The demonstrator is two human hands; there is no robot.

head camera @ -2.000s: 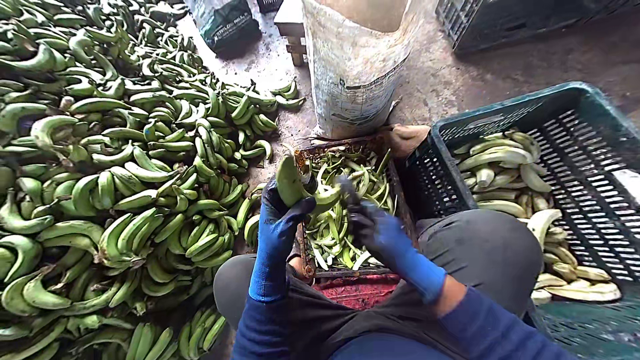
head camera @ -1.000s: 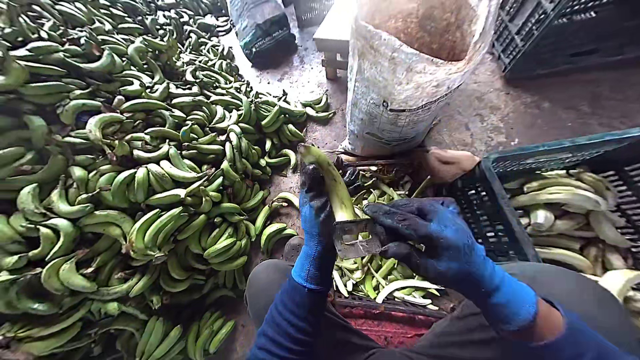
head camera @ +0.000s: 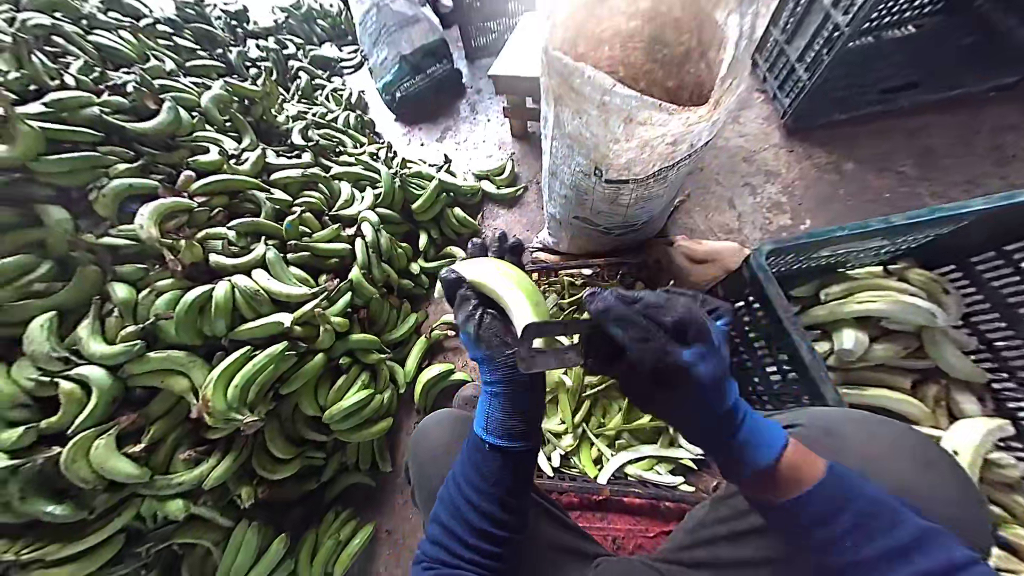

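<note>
My left hand (head camera: 484, 312), in a blue and black glove, grips a green plantain (head camera: 500, 288) with a pale peeled strip along it. In my right hand (head camera: 660, 344), gloved the same way, is a flat metal peeler (head camera: 552, 346) with a slot in it. Its blade end is at the lower end of the plantain. Below both hands, between my knees, a crate (head camera: 592, 486) holds green peel strips (head camera: 588, 432).
Green plantains (head camera: 264, 304) are heaped on the floor at left. At right a green plastic crate (head camera: 888, 220) holds peeled plantains (head camera: 880, 308). Ahead stand a woven sack (head camera: 608, 176), a small stool (head camera: 516, 72), a bag (head camera: 408, 60) and a dark crate (head camera: 880, 72).
The peeler was across the plantain in my left hand one second ago; now it is at the fruit's lower end. The plantain tilts more to the left. The view has shifted.
</note>
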